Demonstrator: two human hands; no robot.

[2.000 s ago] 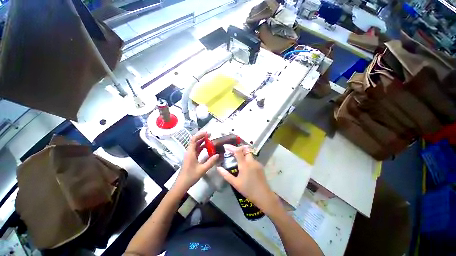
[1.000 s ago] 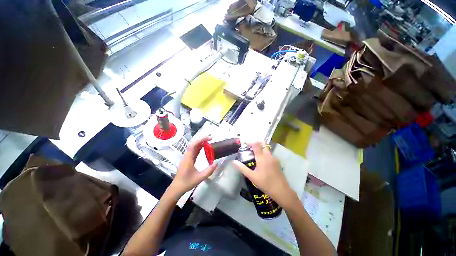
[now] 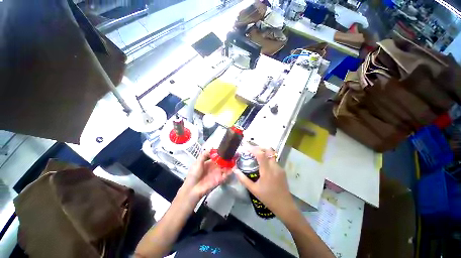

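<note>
A thread cone [image 3: 230,144] of brown thread on a red base stands nearly upright in my left hand [image 3: 204,174], which holds it by the base. My right hand [image 3: 266,176] grips a black spray can [image 3: 263,207] with yellow lettering around its upper part. The can's silver top is close beside the cone. My right fingers partly hide the can. A second thread cone [image 3: 179,132] on a red base stands on a white disc of the thread stand, beyond my left hand.
The white machine head [image 3: 275,108] is ahead, with yellow sheets [image 3: 222,102] and a black-framed screen [image 3: 243,52]. Brown workpieces [image 3: 399,95] are piled right, and more [image 3: 73,211] lie left. A brown sheet [image 3: 45,70] hangs at upper left. Blue crates [image 3: 435,176] are far right.
The cone in my left hand has turned from lying sideways to nearly upright, with its red base down. My right hand still holds the can beside it.
</note>
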